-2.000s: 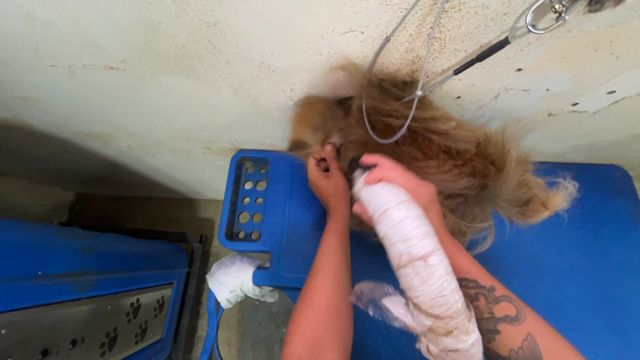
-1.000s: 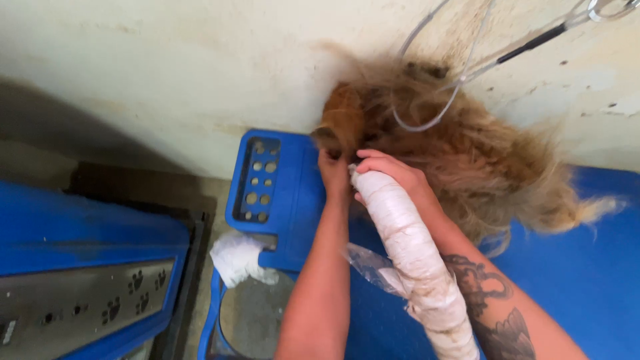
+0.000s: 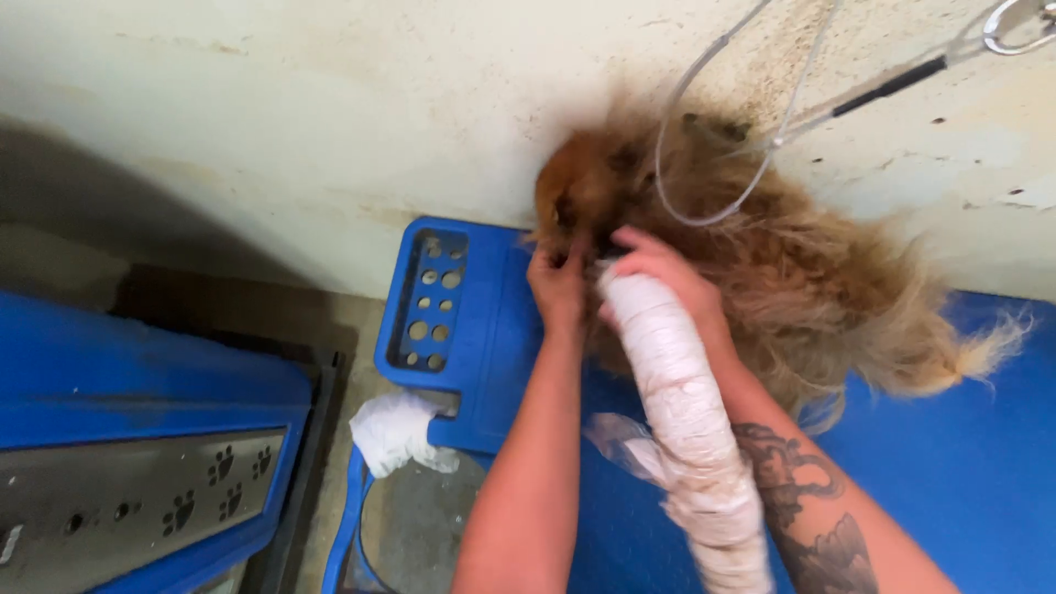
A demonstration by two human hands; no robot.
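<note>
A long-haired brown dog (image 3: 792, 289) is on the blue grooming table (image 3: 932, 462), close to the wall, its fur blown about. At the underside of its head is my left hand (image 3: 558, 285), with fingers bent in the fur; whether they pinch hair cannot be told. My right hand (image 3: 676, 285) grips the end of a thick hose wrapped in white, wrinkled material (image 3: 685, 396), held close to the dog's neck and chest. The hose's tip is mostly hidden by my hand and the blur. A loose clear plastic flap (image 3: 627, 445) hangs off the hose's side.
A grooming loop of coated cable (image 3: 701, 221) hangs over the dog from a metal clip (image 3: 994, 37). The table's perforated tray (image 3: 392, 330) juts left, with a white cloth or bag (image 3: 400, 433) beneath it. A blue cabinet with paw prints (image 3: 157, 388) stands lower left. The wall (image 3: 330, 124) runs behind.
The dog's head has shifted and its fur lies differently. Both hands stay near its head and neck, my right hand still on the wrapped hose.
</note>
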